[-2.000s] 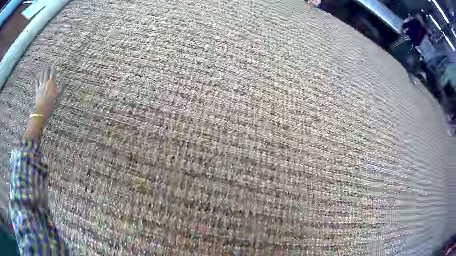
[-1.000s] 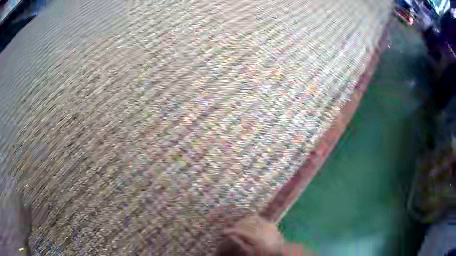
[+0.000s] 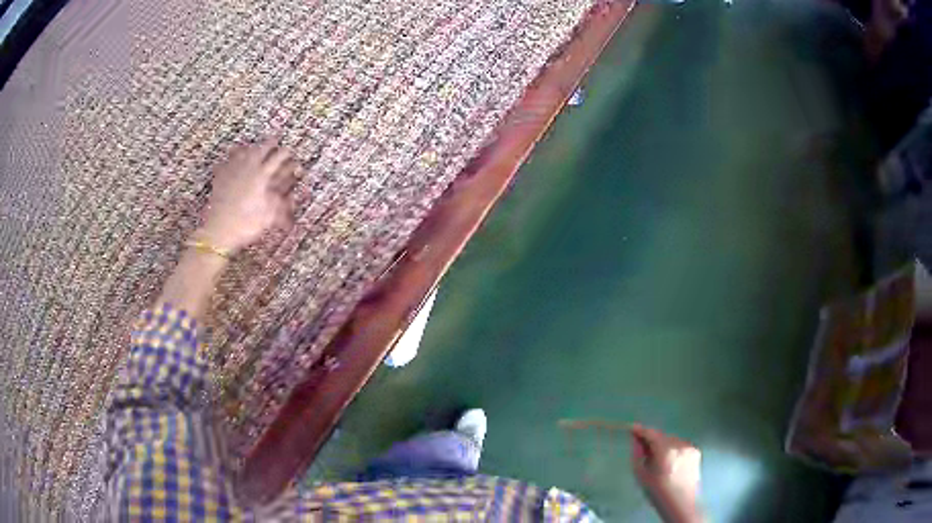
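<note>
The nubby beige-grey fabric with pink and yellow flecks (image 3: 133,204) lies flat on the table, its edge running beside the reddish-brown table border. My left hand (image 3: 252,194) rests on or just above the fabric, palm down, fingers bent and slightly apart, holding nothing visible. My right hand (image 3: 666,468) is off the table, over the green floor at the bottom right. Its fingers are closed on a thin reddish-brown strand (image 3: 596,423) that sticks out to the left; what it is cannot be told.
The bare table edge (image 3: 450,230) runs diagonally from bottom left to top centre. A white object (image 3: 413,332) shows beside it. A shoe tip (image 3: 471,423) shows on the green floor (image 3: 613,266). A brownish-yellow packet or bag (image 3: 853,373) and dark shapes are at the right.
The view has swung to the table edge and floor. My left hand has come in over the fabric near the edge. My right hand has moved from the fabric edge out over the floor.
</note>
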